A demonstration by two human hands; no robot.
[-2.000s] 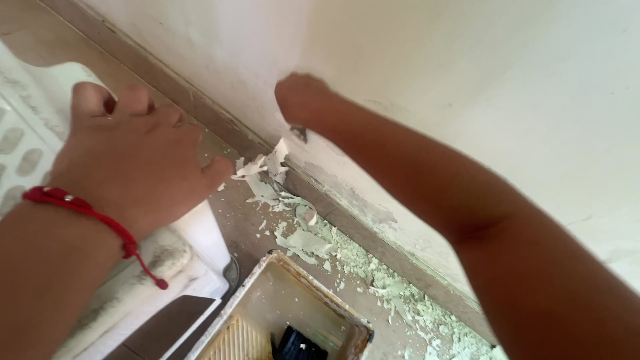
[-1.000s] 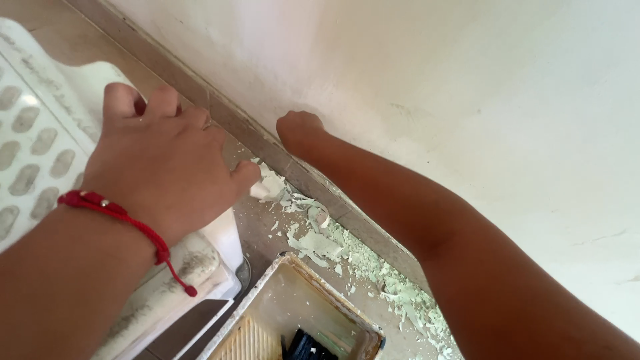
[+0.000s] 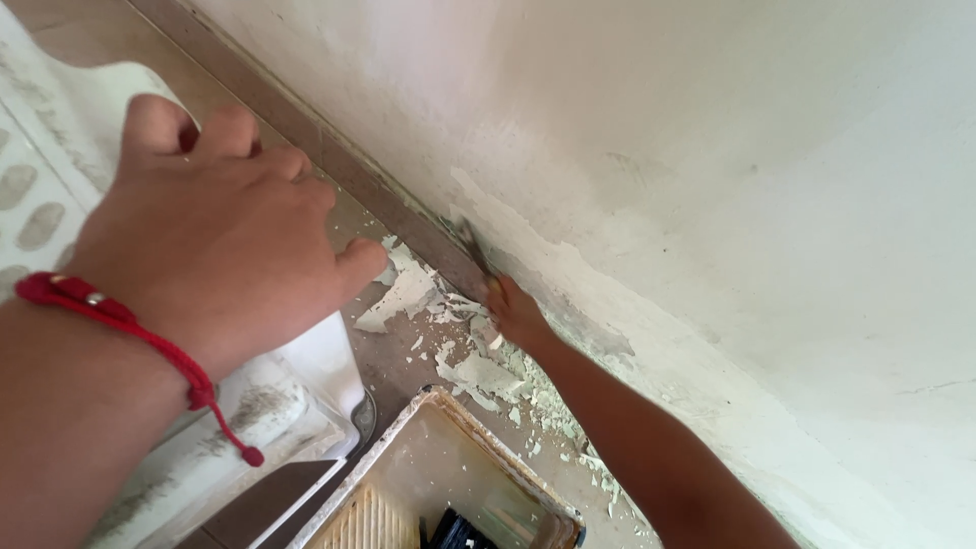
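Observation:
My right hand (image 3: 518, 309) is closed around a slim metal scraping tool (image 3: 474, 248), whose tip touches the wall just above the brown skirting (image 3: 381, 194). Bare, rough patches show on the white wall (image 3: 686, 191) around it. My left hand (image 3: 229, 229), with a red cord bracelet (image 3: 160, 339) on the wrist, is at the left over a white plastic chair (image 3: 320, 366). Its fingers are bent; whether they grip the chair cannot be seen. Peeled paint flakes (image 3: 412, 290) lie on the floor below my right hand.
A paint tray (image 3: 457, 435) with a ribbed section stands on the tiled floor near the bottom, a black object (image 3: 457, 530) inside it. Crumbled paint debris (image 3: 549, 404) runs along the skirting, between the tray and the wall. The chair takes up the left side.
My right hand has moved lower along the wall, and the tool now shows beyond it. A larger peeled patch is visible beside it. My left hand stays over the chair.

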